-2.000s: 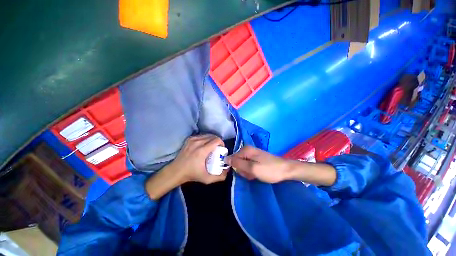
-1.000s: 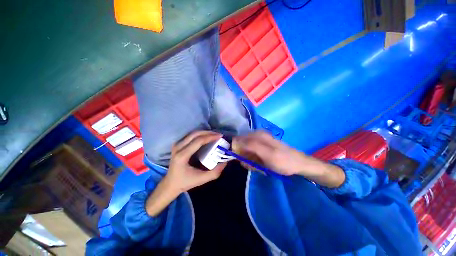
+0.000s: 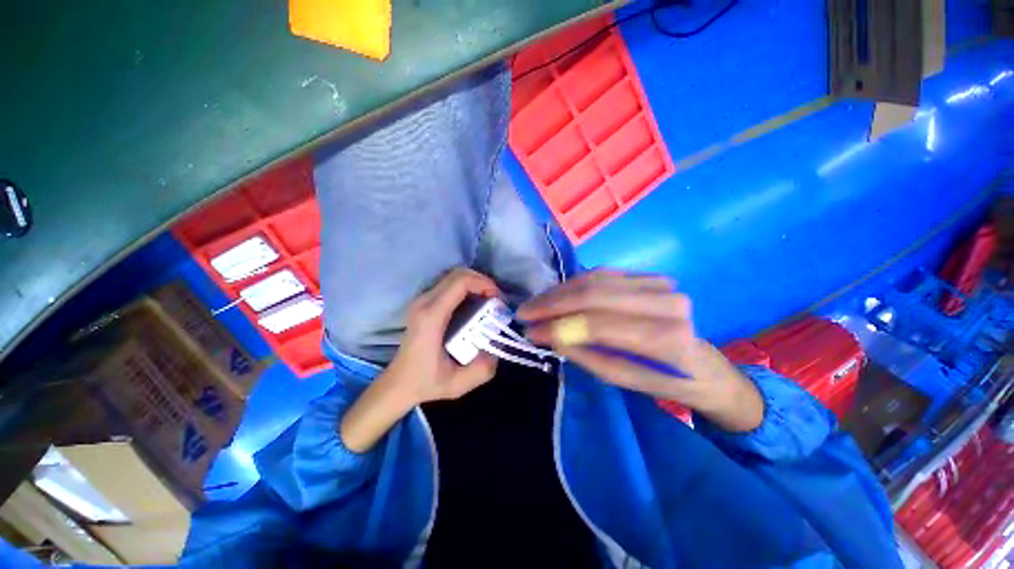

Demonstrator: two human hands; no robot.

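Observation:
My left hand (image 3: 437, 342) is closed around a small white electronic unit (image 3: 467, 340) over my lap, with its end facing up and right. Several short white cables (image 3: 514, 347) stick out of that end towards my right hand. My right hand (image 3: 628, 330) holds a thin blue pry stick (image 3: 648, 362), which runs under the fingers and out towards the lower right. The stick's tip near the unit is hard to make out. A pale yellow cover (image 3: 570, 331) is on a finger of my right hand.
A green bench (image 3: 167, 100) carries an orange-yellow card (image 3: 343, 22) and a black object (image 3: 13, 208). A red tray (image 3: 289, 217) at left holds white units (image 3: 245, 258); another red tray (image 3: 589, 133) lies right of my legs. Cartons (image 3: 167, 378) stand lower left, another carton (image 3: 878, 50) upper right.
The blue stick has come into my right hand. The white cables now stand out from the unit's end, fanned towards the right. The view has shifted, with the bench and trays displaced.

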